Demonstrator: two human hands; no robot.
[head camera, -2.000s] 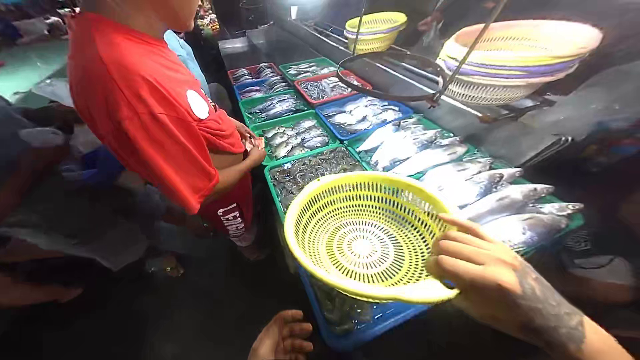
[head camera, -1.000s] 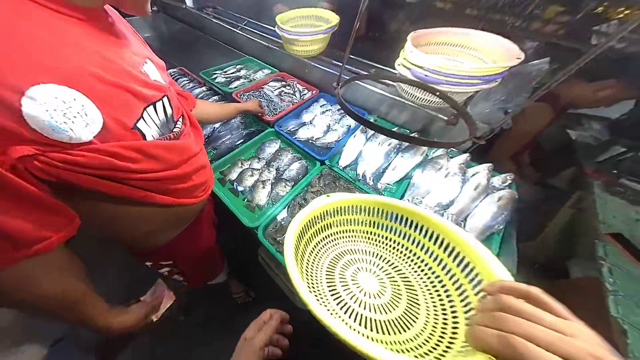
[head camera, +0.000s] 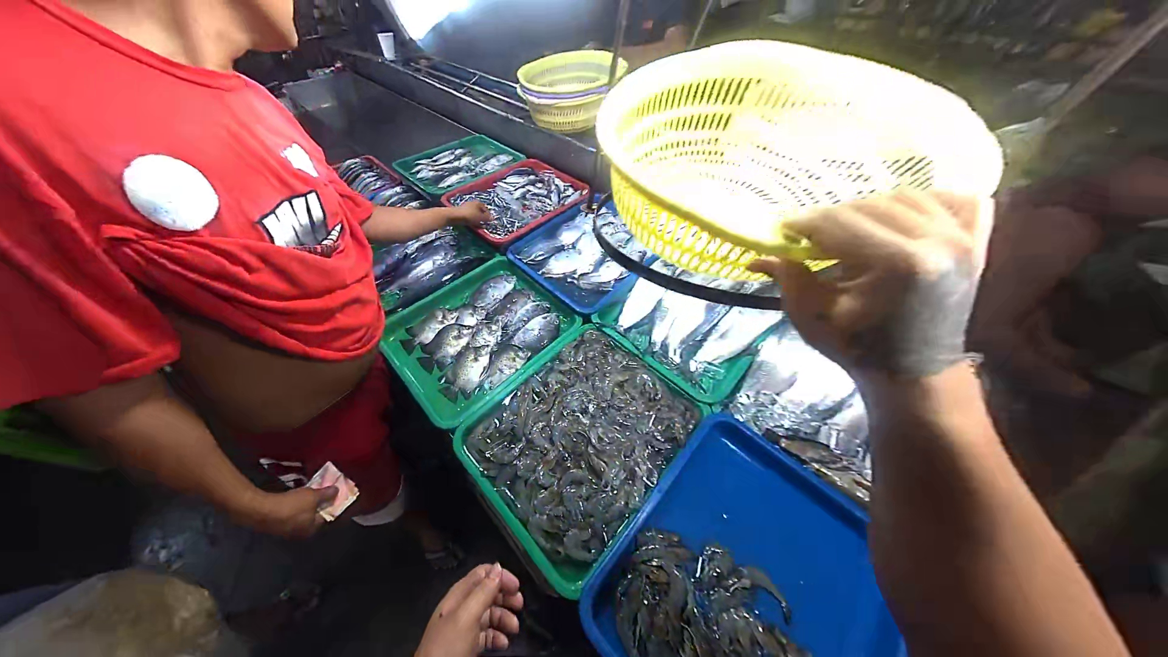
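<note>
My right hand (head camera: 881, 274) grips the rim of a yellow plastic basket (head camera: 693, 219), raised above the fish trays at the upper right. Low in the view, my left hand (head camera: 474, 616) has nothing in it, its fingers loosely curled, left of a blue tray (head camera: 785, 493) that holds some shrimp (head camera: 684, 602). Beside it a green tray (head camera: 570, 584) is full of shrimp (head camera: 584, 438). Another green tray (head camera: 438, 415) holds several flat fish (head camera: 493, 333). Larger silvery fish (head camera: 684, 319) lie partly hidden behind the basket and my right forearm.
A person in a red shirt (head camera: 246, 292) stands at the left, one hand (head camera: 470, 214) over a red tray (head camera: 570, 182) of small fish, the other holding folded paper (head camera: 333, 488). Stacked baskets (head camera: 566, 91) stand at the back. A dark metal ring (head camera: 675, 287) hangs below the raised basket.
My right hand has lifted the basket from low over the trays to the upper right, uncovering the shrimp trays. The other person's hand has reached out to the red tray. The view has shifted.
</note>
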